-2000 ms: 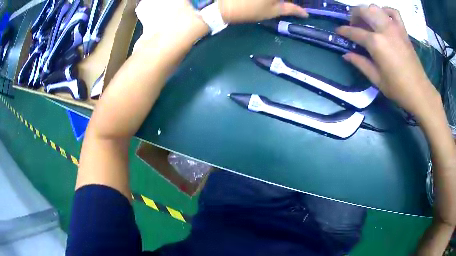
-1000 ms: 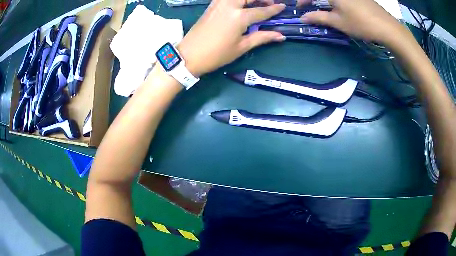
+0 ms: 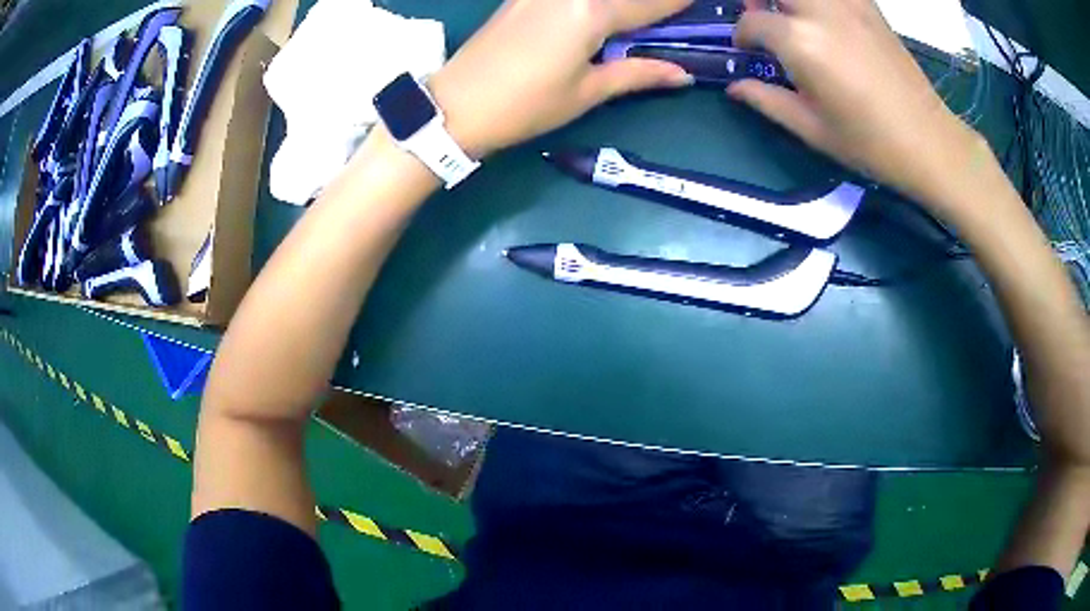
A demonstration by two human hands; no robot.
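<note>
My left hand (image 3: 544,78) and my right hand (image 3: 843,90) are at the top edge, partly cut off. Both are on a 3D printing pen (image 3: 705,60) with its black face up; small lit digits show beside my right fingers. At least one more pen seems to lie behind it, mostly hidden. Nearer me, two black and white pens lie side by side with dark tips to the left: the upper pen (image 3: 729,201) and the lower pen (image 3: 693,279). A dark cable (image 3: 863,281) runs right from the lower pen's rear.
A cardboard tray (image 3: 239,197) of piled pens is at the left, with a crumpled white cloth (image 3: 341,90) beside it. Thin clear filament (image 3: 1022,388) and dark cables are at the right. A pale sheet (image 3: 932,24) is at the top. A lower box (image 3: 418,460) holds clear plastic.
My left hand has moved from the top edge down onto the far pen, and my right hand has shifted up. Lit digits now show on that pen. The view has shifted.
</note>
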